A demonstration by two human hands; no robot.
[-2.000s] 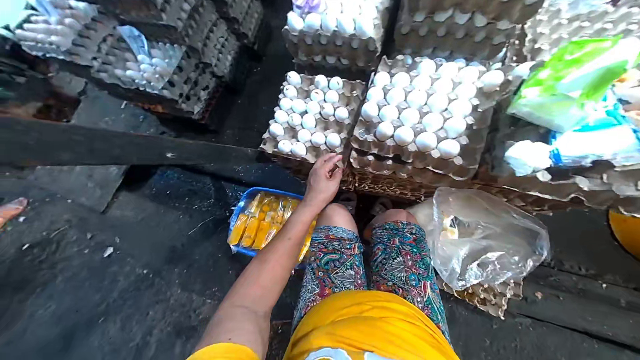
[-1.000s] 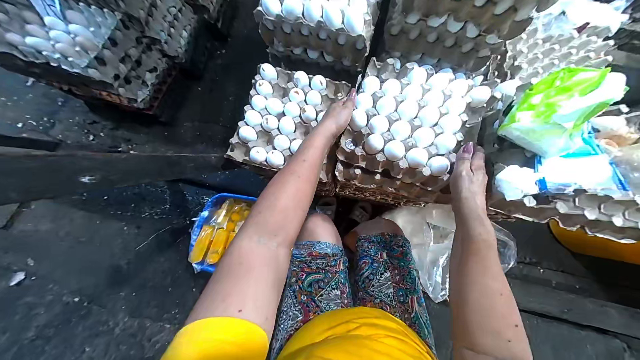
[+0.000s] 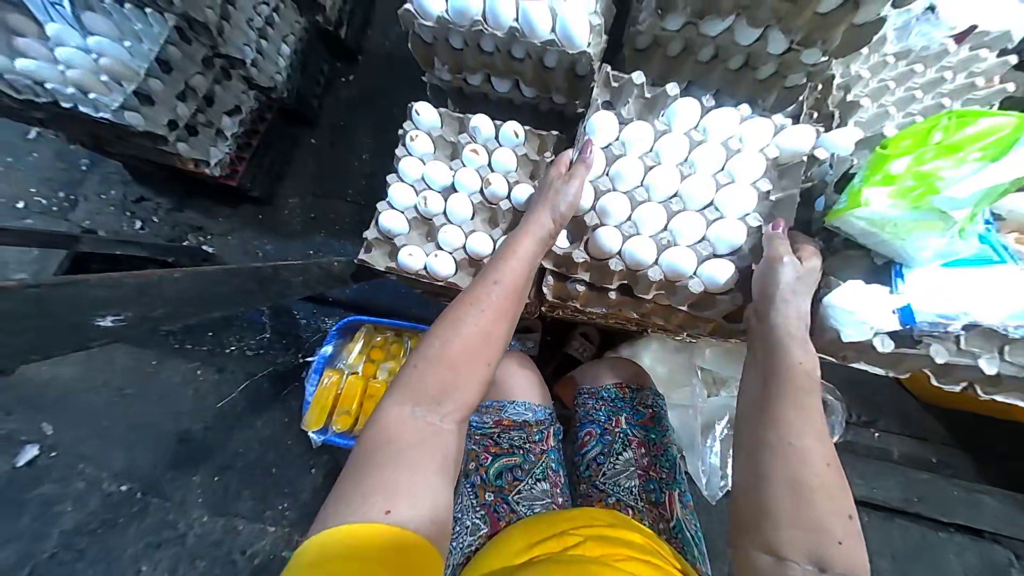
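A cardboard tray (image 3: 596, 276) filled with white eggs (image 3: 662, 182) tops a stack in front of my knees. My left hand (image 3: 562, 188) grips its left edge, thumb toward the eggs. Along its right edge my right hand (image 3: 782, 272) holds the tray, fingers partly hidden below the rim. To the left, a second cardboard tray (image 3: 376, 252) carries white eggs, several with brown marks, and bare cups at its right; my left forearm crosses over its near right corner. The held tray looks slightly raised at its near edge from the tray beneath it.
A blue basket (image 3: 320, 352) with yellow-filled plastic bags stands at lower left. Further egg stacks (image 3: 512, 60) rise behind. At right, a green-and-white plastic bag (image 3: 928, 184) lies on egg trays. A clear plastic bag (image 3: 712, 416) lies by my right knee. A dark wooden beam (image 3: 200, 296) runs at left.
My left hand has moved from the near edge between the trays to the full tray's left side. My right hand, out of view two seconds ago, has come to its right side.
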